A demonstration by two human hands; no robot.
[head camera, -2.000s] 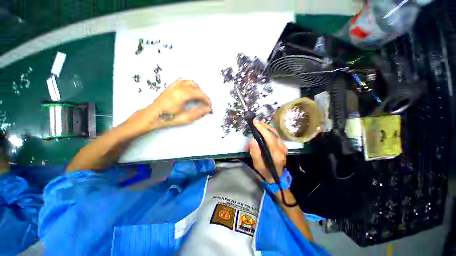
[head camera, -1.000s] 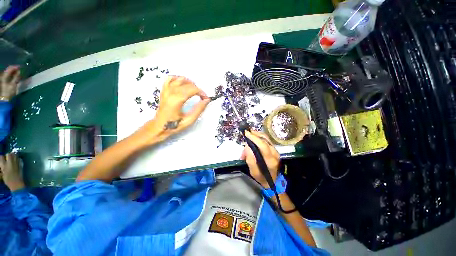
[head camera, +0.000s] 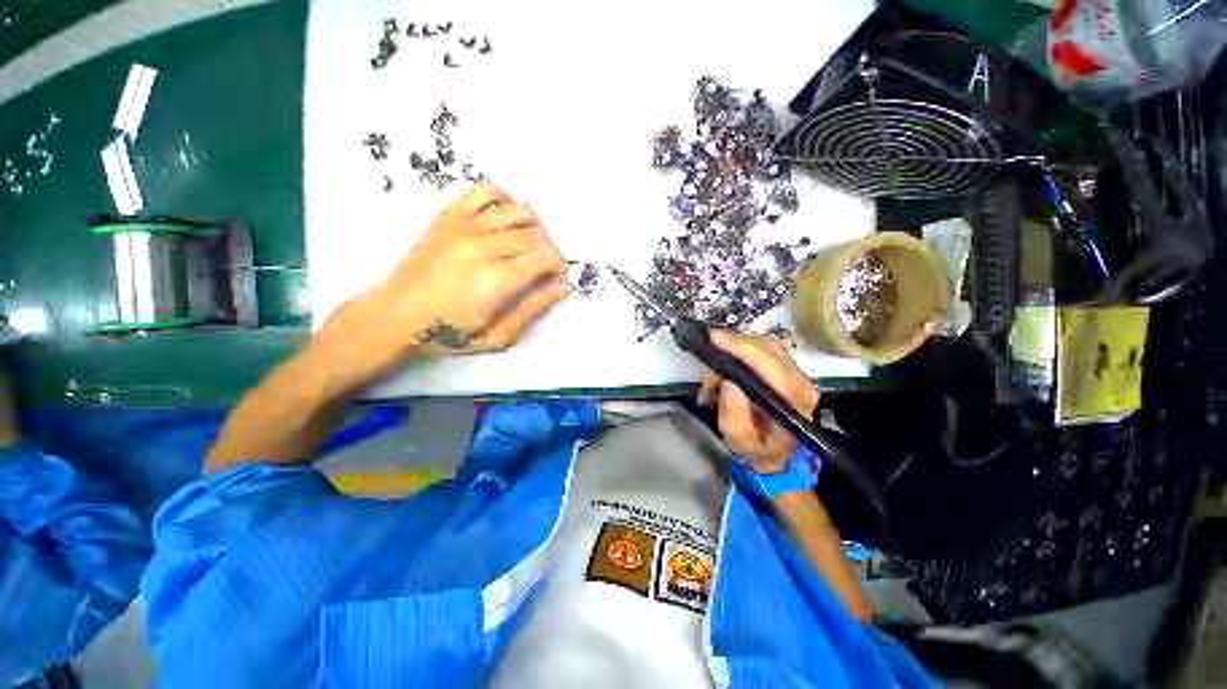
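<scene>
My left hand [head camera: 478,273], bare, is over the white sheet [head camera: 565,81] and pinches a small shiny component [head camera: 583,277] between its fingertips. My right hand [head camera: 762,399], with a blue wristband, holds a black soldering iron [head camera: 754,385]. The iron's thin tip points left and ends just right of the component; I cannot tell if they touch. A large heap of small silver-dark components [head camera: 720,202] lies behind the iron. Several separated small dark parts [head camera: 433,159] lie on the sheet's left part.
A tan cup [head camera: 875,299] with silvery bits stands right of the heap. Behind it are a black fan [head camera: 895,146] and a plastic bottle [head camera: 1110,51]. A yellow sponge [head camera: 1101,361] is at right. A solder wire spool [head camera: 151,277] and white strips [head camera: 121,175] are at left. A blue sleeve [head camera: 61,538] shows lower left.
The view has shifted. My left hand now holds the component near the iron's tip, left of the heap. The iron's tip has moved off the heap and points more to the left.
</scene>
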